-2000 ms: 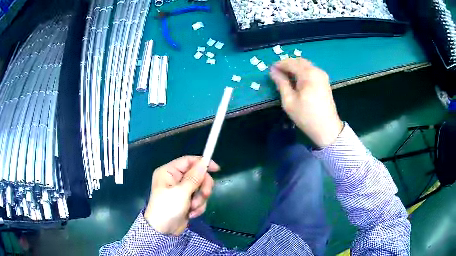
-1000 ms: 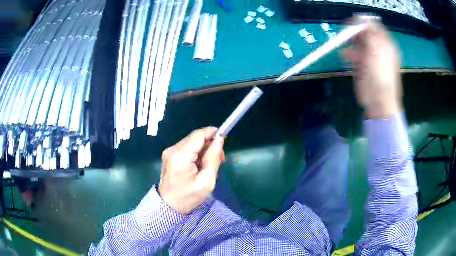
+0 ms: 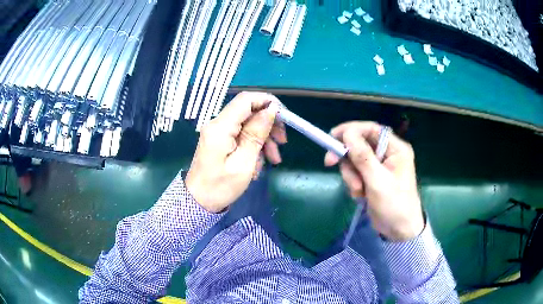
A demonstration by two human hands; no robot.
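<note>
My left hand grips one end of a silvery short tube in front of my body, past the bench edge. The tube slants down to the right. The fingers of my right hand are at its other end. My right hand also holds a thin rod. The rod's upper end stands out above the fingers and a lower length shows below the palm; its middle is hidden by the hand. Whether my right fingers grip the short tube's end or only touch it I cannot tell.
Long tubes lie on the green bench at the left, beside a black tray of tubes with end fittings. Loose short tubes lie at the back. Small white pieces are scattered near a black tray of tiny fittings.
My right hand has come down and left from over the bench, with the thin rod now across its palm. The short tube has turned to slant down-right between both hands. The view has shifted.
</note>
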